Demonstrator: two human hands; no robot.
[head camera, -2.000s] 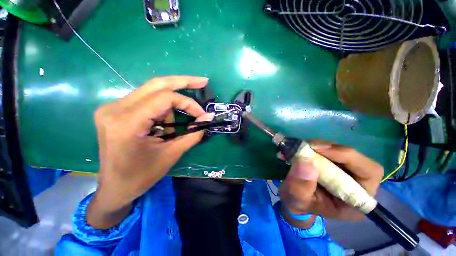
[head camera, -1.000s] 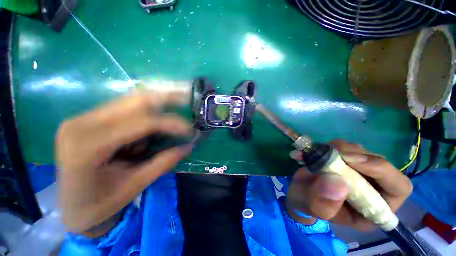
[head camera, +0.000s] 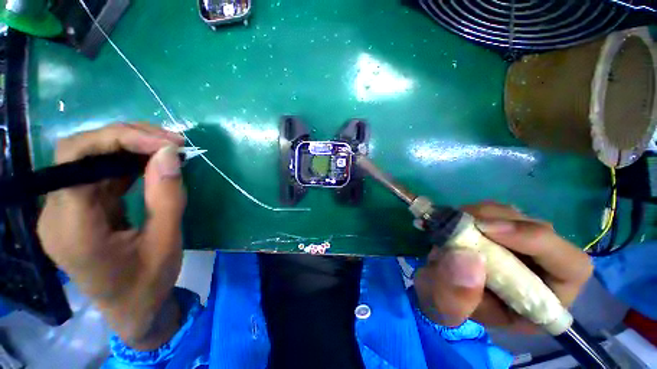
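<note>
A silver-rimmed watch housing (head camera: 323, 164) with a green patch inside sits in the black H-shaped fixture (head camera: 291, 131) near the bench's front edge. My left hand (head camera: 119, 209) holds dark tweezers (head camera: 86, 171), left of the fixture, their pale tips at the solder wire; I cannot tell whether they grip it. The solder wire (head camera: 148, 85) runs from the upper left and curves to a free end below the fixture. My right hand (head camera: 504, 267) holds the cream-handled soldering iron (head camera: 508, 277), its tip at the fixture's right side, beside the housing.
Another housing (head camera: 225, 10) is at the top edge. A green spool flange (head camera: 34, 17) and dark block (head camera: 92, 27) are upper left, a black tray (head camera: 36, 245) far left. Right are a fan guard (head camera: 504, 25), brown cylinder (head camera: 551, 97) and yellow wire (head camera: 611, 216). Small pale bits (head camera: 314, 248) lie at the front edge.
My left hand has moved left, away from the housing, and the tweezers now point right at the solder wire. The housing's inside is uncovered. The iron's tip stays at the fixture's right side.
</note>
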